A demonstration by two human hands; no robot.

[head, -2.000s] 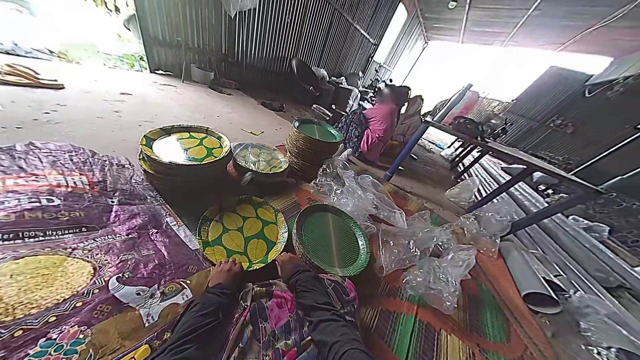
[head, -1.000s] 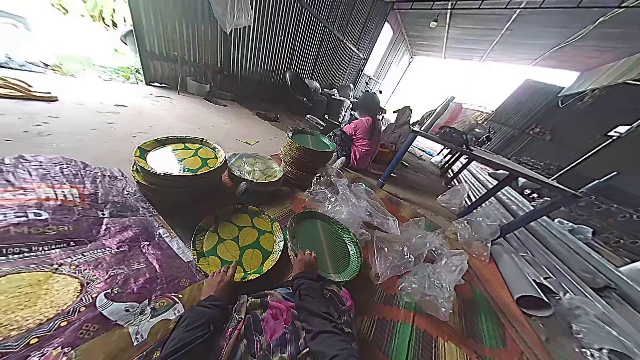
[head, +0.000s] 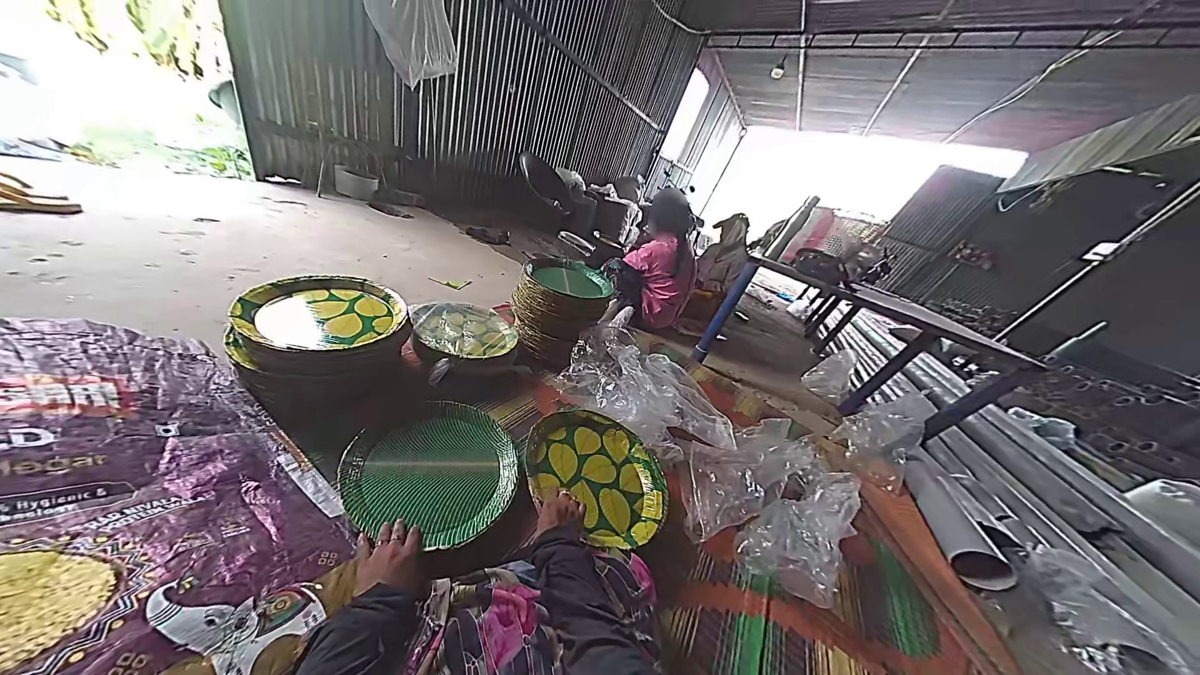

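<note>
In the head view, a ridged green plate (head: 429,473) lies in front of me, and the spread fingers of my left hand (head: 388,559) touch its near rim. My right hand (head: 561,514) holds the near left edge of a green plate with yellow leaf shapes (head: 600,469), which looks slightly tilted; the thumb is hidden. Behind them stand a tall stack of leaf-patterned plates (head: 317,323), a plastic-wrapped stack of plates (head: 464,333) and a stack topped by a plain green plate (head: 565,295).
Crumpled clear plastic bags (head: 647,384) lie on the striped mat (head: 750,619) at right. A purple printed sack (head: 187,469) spreads at left. Beyond are a blue-legged metal table (head: 891,309), metal pipes (head: 956,525) and a seated person in pink (head: 661,272).
The plates have traded sides: the leaf-patterned one was at left and is now at right under my right hand, while the ridged green one now lies at left.
</note>
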